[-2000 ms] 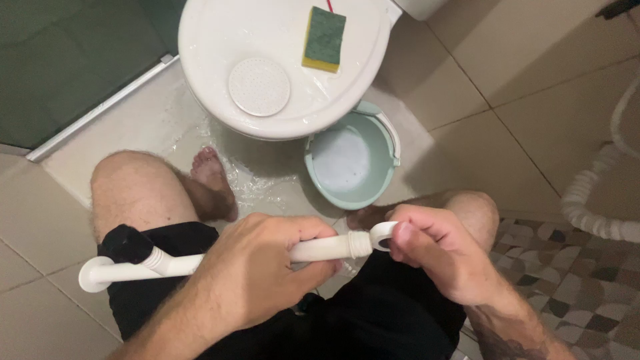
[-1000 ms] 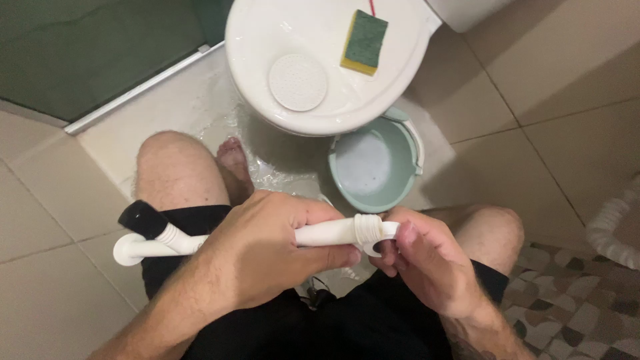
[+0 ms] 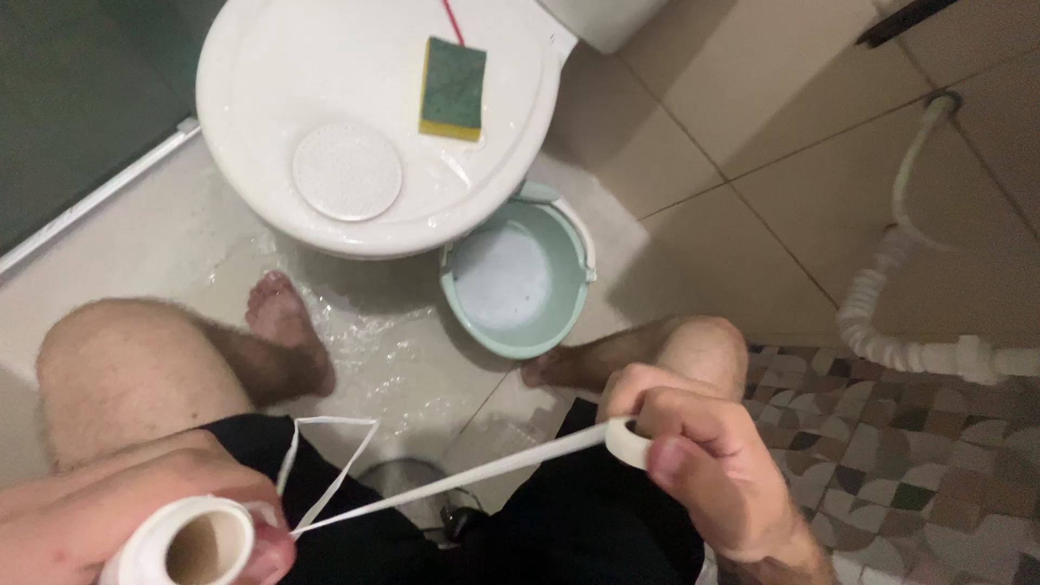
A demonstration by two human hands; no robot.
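At the lower left, my left hand grips a white plastic shower arm pipe, its open end pointing up at the camera. A strip of white thread seal tape runs from my left fingertips to a small tape roll, which my right hand holds at the lower right. Part of the tape hangs in a slack loop above my left hand. The rest of the pipe is hidden by my hand or out of view.
A green and yellow sponge and a white round shower head lie on the white toilet lid. A pale green bucket of sudsy liquid stands beside it on wet floor. A corrugated drain hose is at right.
My hands have moved apart, with tape now stretched between them. Earlier both were together at the threaded end of the pipe. The pipe has turned so its end faces the camera.
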